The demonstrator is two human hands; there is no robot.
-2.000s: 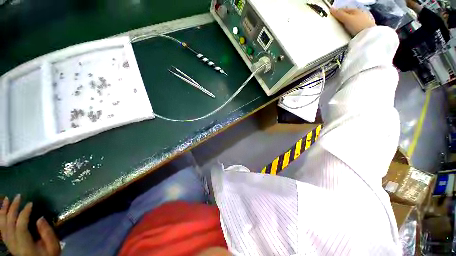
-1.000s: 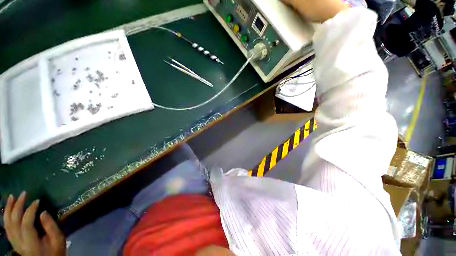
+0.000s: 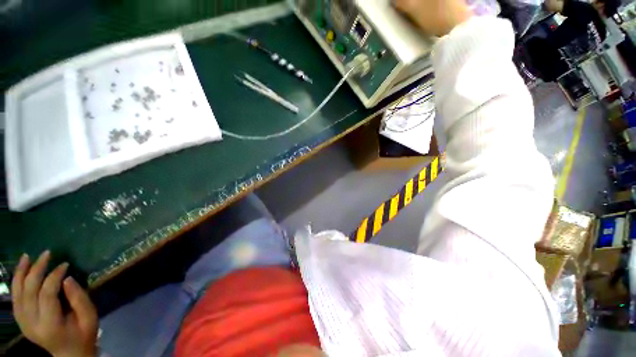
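Note:
My left hand [image 3: 56,307] is at the lower left by the bench's front edge, empty, fingers apart. My right hand [image 3: 434,12] is at the top over the control box [image 3: 397,42], partly cut off; its fingers and anything in them are hidden. A white tray [image 3: 78,115] on the green bench holds many small dark grey parts [image 3: 144,96] in its right compartment. Right of it lie a black-and-white banded pen [image 3: 282,61] and open silver tweezers [image 3: 268,92]. A thin clear hose [image 3: 279,134] curves from the box's front to the tray's edge.
Small pale flakes [image 3: 118,208] lie on the bench in front of the tray. A dark box with white paper [image 3: 410,129] stands below the bench edge. Yellow-black floor tape [image 3: 397,202] and cardboard boxes [image 3: 563,230] are on the right. A person in dark clothes [image 3: 582,28] is at top right.
My right hand has moved left over the control box and partly out of the picture's top. The bench items shift slightly upward in view. My left hand stays by the bench edge.

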